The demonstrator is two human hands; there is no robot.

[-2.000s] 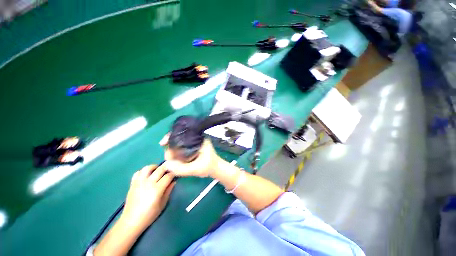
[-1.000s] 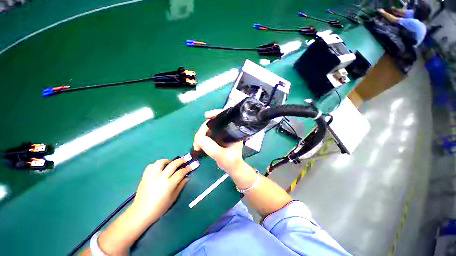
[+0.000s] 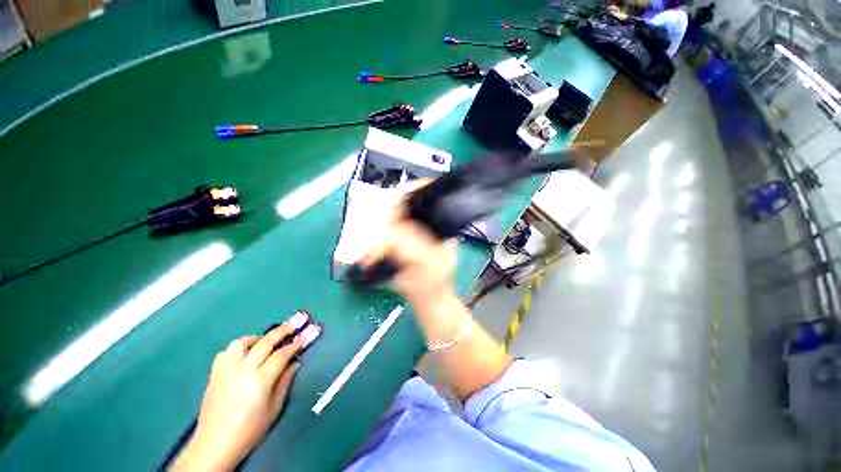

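Note:
My left hand (image 3: 247, 383) lies on the green bench with its fingers over a black connector housing (image 3: 300, 330), whose two whitish ends show at the fingertips. A black cord runs back under my left wrist. My right hand (image 3: 415, 263) is blurred and holds the electric screwdriver (image 3: 461, 194), a thick black cylinder with its tip pointing down left, near the front of the white-grey screw feeder (image 3: 355, 221). The tip is apart from the housing. My right hand hides part of the feeder.
Several cable assemblies (image 3: 194, 211) lie spaced along the glossy green belt. A second screw feeder (image 3: 503, 106) stands farther along. A white strip (image 3: 358, 359) lies on the bench. Tiny specks lie near the feeder front. A person's sleeve (image 3: 670, 28) shows at the far end.
My right hand has lifted the screwdriver off the housing and moved it toward the feeder front. My left hand stays on the housing. The view has shifted and the belt cables appear displaced.

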